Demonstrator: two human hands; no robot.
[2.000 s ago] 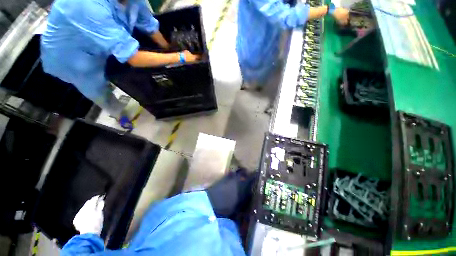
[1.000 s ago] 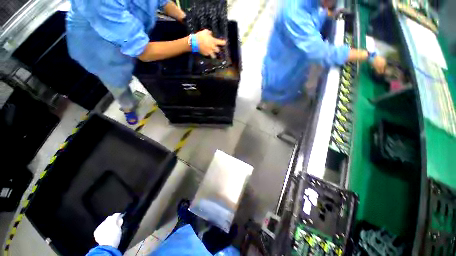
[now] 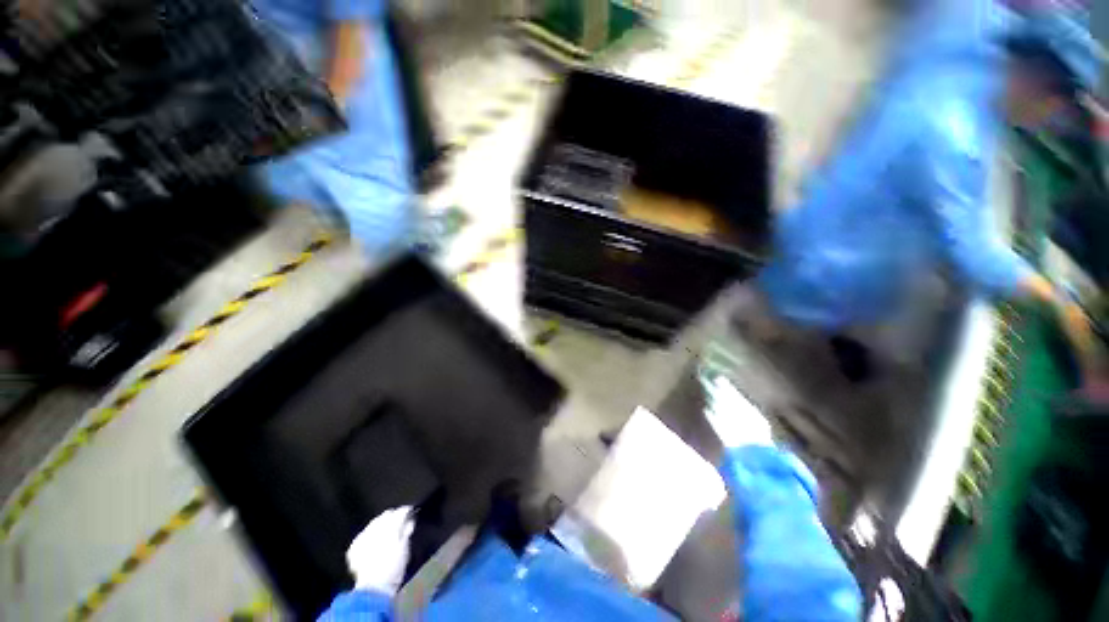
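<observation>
My left hand (image 3: 380, 547), in a white glove, is at the near side of a broad, shallow black tote (image 3: 310, 401). Its fingers are blurred, and whether they grip the tote or anything else cannot be told. My right hand (image 3: 736, 416), also in a white glove, is stretched forward right of the white board (image 3: 647, 498). It holds a small pale green piece (image 3: 720, 365), probably plastic, at its fingertips; its shape is blurred.
A deep black tote (image 3: 626, 261) with brown cardboard inside stands ahead on the floor. A person (image 3: 353, 158) stands at the upper left beside dark pallets (image 3: 183, 85). Another person (image 3: 900, 182) reaches over the conveyor (image 3: 961, 425) at right. Yellow-black tape (image 3: 207, 340) marks the floor.
The view has turned left, so the bench sits farther right. My right hand has come into view with the pale green piece. The dark pallets have left the deep tote and are at upper left.
</observation>
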